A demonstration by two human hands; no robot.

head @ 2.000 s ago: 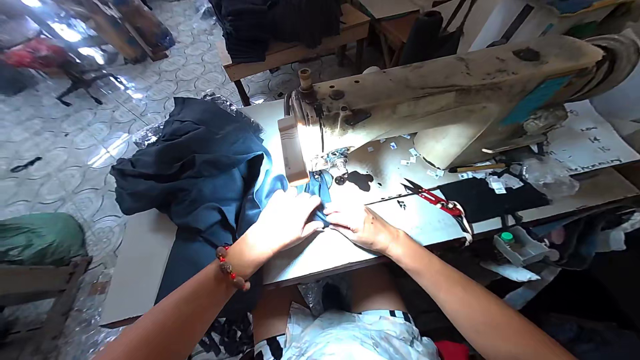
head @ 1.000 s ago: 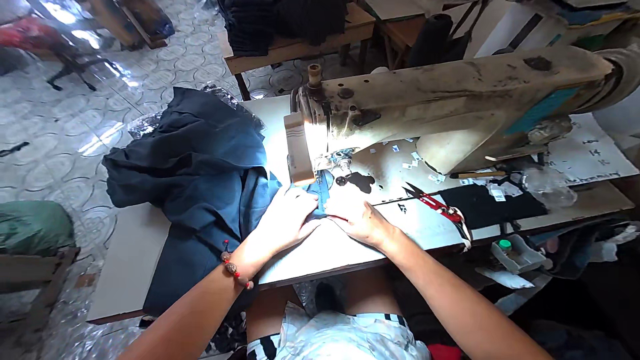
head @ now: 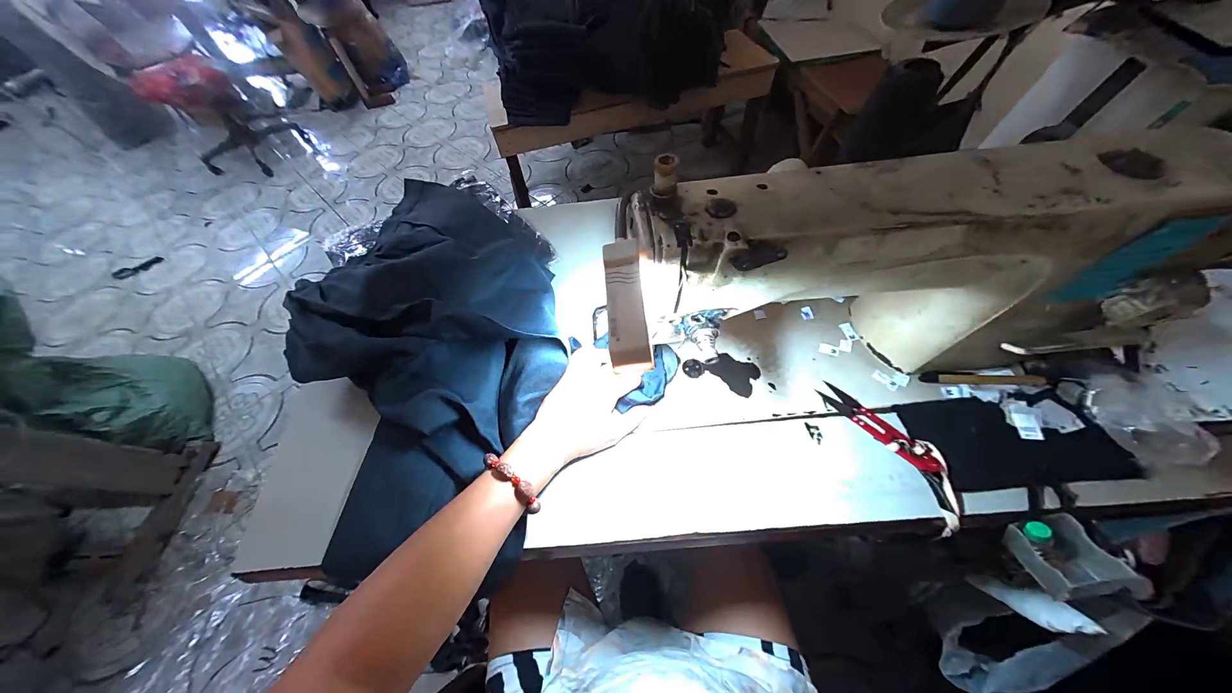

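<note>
My left hand [head: 589,409] rests on the edge of dark blue fabric [head: 452,318] beside the needle area of an industrial sewing machine [head: 866,231]; its fingertips are partly hidden by the machine's lit front attachment, so its grip is unclear. A small blue end of cloth [head: 656,378] shows just right of the fingers, near the presser foot [head: 701,332]. The rest of the fabric is bunched at the left of the table and hangs over its front edge. My right hand is out of view. Red-handled thread snips [head: 890,433] lie to the right on the table.
Black cloth [head: 1011,443] with small white labels lies at the right, near a clear plastic bag [head: 1145,414]. More labels are scattered under the machine arm. A plastic holder [head: 1078,558] hangs below the table's right edge. Dark garments [head: 606,58] cover a wooden bench behind.
My right hand, earlier beside the left at the cloth near the needle, has left the view. My left hand remains at the fabric.
</note>
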